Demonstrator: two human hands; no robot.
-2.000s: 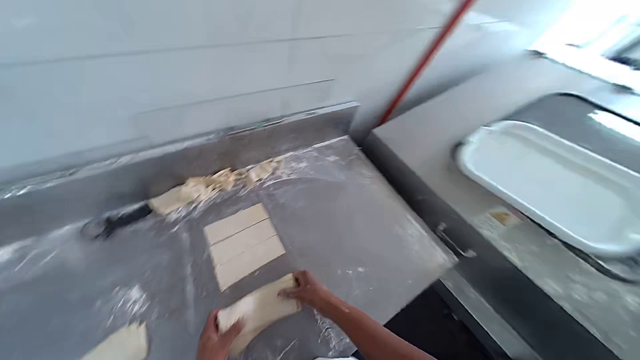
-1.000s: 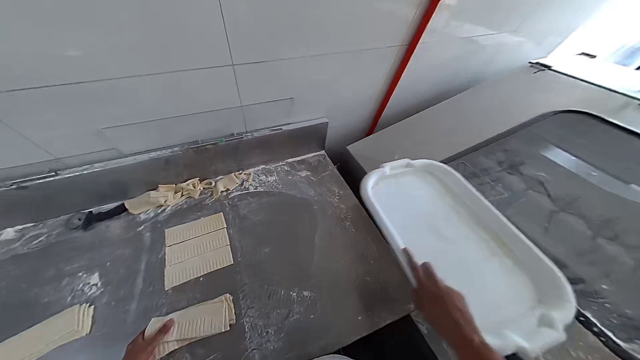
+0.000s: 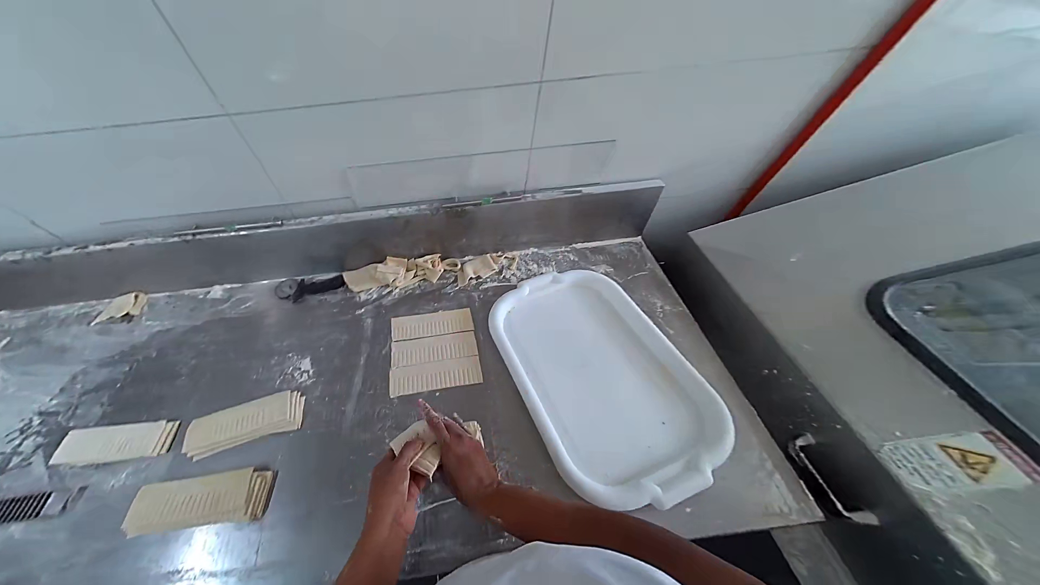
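Observation:
Between my left hand (image 3: 398,483) and my right hand (image 3: 461,463) is a small stack of slit dough pieces (image 3: 428,459), gripped by both hands near the table's front edge. Just beyond them, slit dough rectangles (image 3: 435,351) lie in one block on the floured steel table. A white plastic tray (image 3: 605,382), with no dough in it, rests on the table right of my hands. To the left lie three stacks of slit dough: one in front (image 3: 195,502), one behind it (image 3: 244,422) and one farther left (image 3: 114,443).
Dough scraps (image 3: 422,272) lie along the steel backsplash (image 3: 520,227), beside a dark-handled wheel cutter (image 3: 309,287). Another scrap (image 3: 122,307) is at the far left. A slotted metal tool (image 3: 32,506) lies at the left edge. A grey surface with a warning sticker (image 3: 967,461) stands at the right.
The white tray has moved left from the surface at the right onto the steel table. My right hand has let go of it and joined my left hand at the dough stack.

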